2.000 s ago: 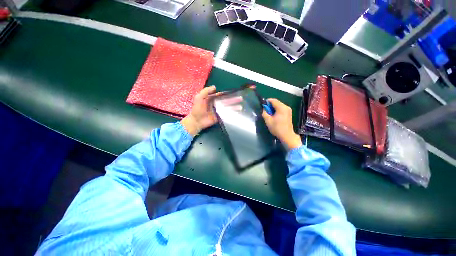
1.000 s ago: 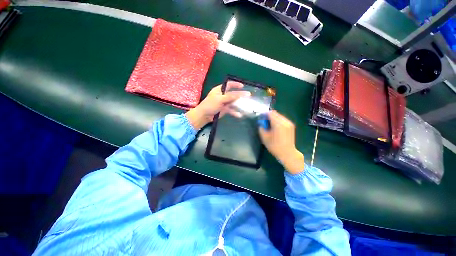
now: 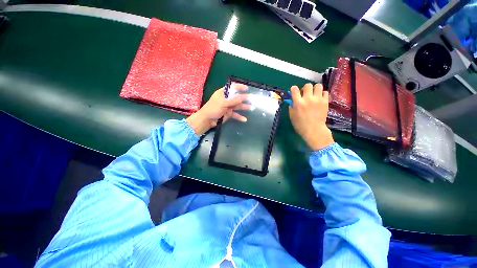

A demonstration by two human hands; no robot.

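Note:
A black-bordered clear touch panel [image 3: 245, 141] is in front of me over the green bench. A small orange-gold flex tail [image 3: 276, 96] shows at its upper right corner. My left hand [image 3: 224, 109] grips the panel's upper left edge, with fingers spread at the glass; some fingers show through it. My right hand [image 3: 309, 111] is closed on a small blue hand tool [image 3: 287, 98], whose dark tip is at the panel's upper right corner beside the flex tail. Most of the tool is hidden by the fingers.
Red bubble bags [image 3: 170, 65] lie left of the panel. Another red bag stack [image 3: 372, 102] with a black-bordered panel on top lies right, beside clear bubble bags [image 3: 430, 149]. Behind are a blower-like box [image 3: 431, 62] and strips of black parts [image 3: 303, 20]. The bench's curved edge is near me.
The panel was tilted and blurred in my hands, and now appears steadier and flatter. My right hand has moved from over the panel's right side to its upper right corner with the blue tool.

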